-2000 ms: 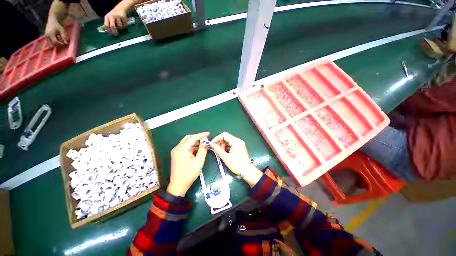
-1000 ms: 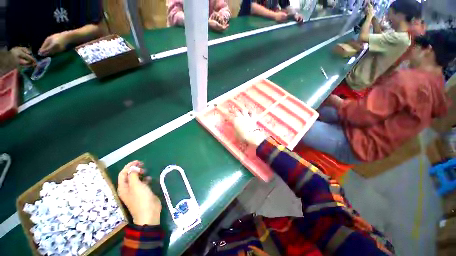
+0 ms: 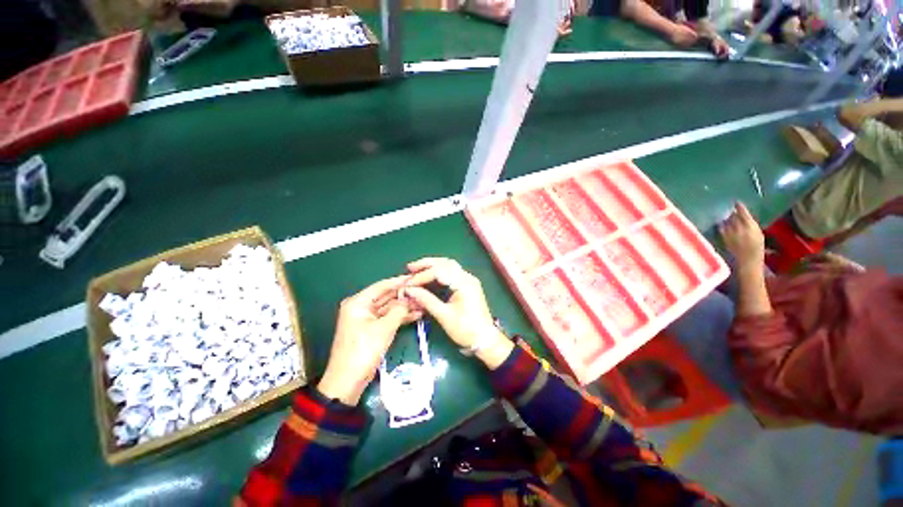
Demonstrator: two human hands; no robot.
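Observation:
My left hand (image 3: 362,332) and my right hand (image 3: 457,309) meet at the fingertips in front of me. A small white plastic part (image 3: 404,293) shows between them, mostly hidden by the fingers. A white plastic frame (image 3: 407,393) lies on the green worktop just below my hands, its solid end toward me and its far end hidden under the hands. An open carton (image 3: 275,297) full of small white parts stands to the left of my left hand. A pink-red compartment tray (image 3: 554,342) with tiny grains in its pockets lies to the right.
White frames (image 3: 83,222) lie on the belt at far left. A slanting white post (image 3: 512,99) stands behind the tray. Across the line are another carton (image 3: 337,67) and red tray (image 3: 69,84). A person in a red sleeve (image 3: 802,342) sits at right by a red stool (image 3: 678,394).
My right hand has come back from the tray to meet my left hand. Both are now together over the frame's far end. The camera view has turned left.

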